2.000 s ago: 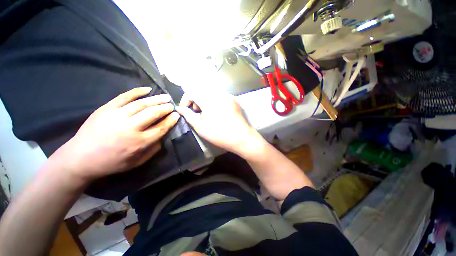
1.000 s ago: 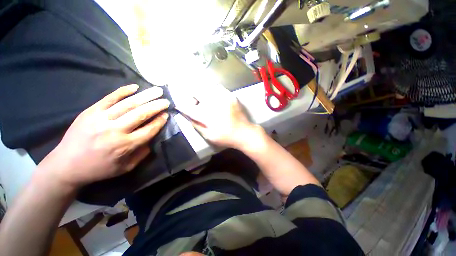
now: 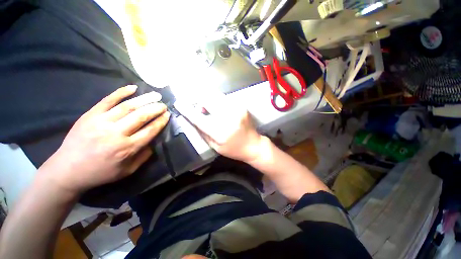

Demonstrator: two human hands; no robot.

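Observation:
The large dark garment panel [image 3: 55, 66] lies over the left of the white table and hangs over its front edge. My left hand [image 3: 113, 139] lies flat on the panel, fingers close together, fingertips at a narrow fold near the panel's right edge. My right hand [image 3: 222, 124] is at that same edge, its fingers at a small dark tab of cloth [image 3: 169, 103]; glare washes out the fingertips, and the grip appears to be a pinch. A whitish patch shows beside the left fingertips.
Red-handled scissors [image 3: 284, 88] lie right of my right hand. The presser foot area [image 3: 257, 53] of the sewing machine is above them. A wooden strip [image 3: 328, 96] and black cloth scrap [image 3: 302, 55] lie beyond. The white table edge [image 3: 268, 119] runs below the scissors; a cluttered floor is at right.
Both hands and the panel edge have shifted slightly left in view since the first frame. My right fingers have changed pose a little at the cloth. The scissors keep their place by the machine.

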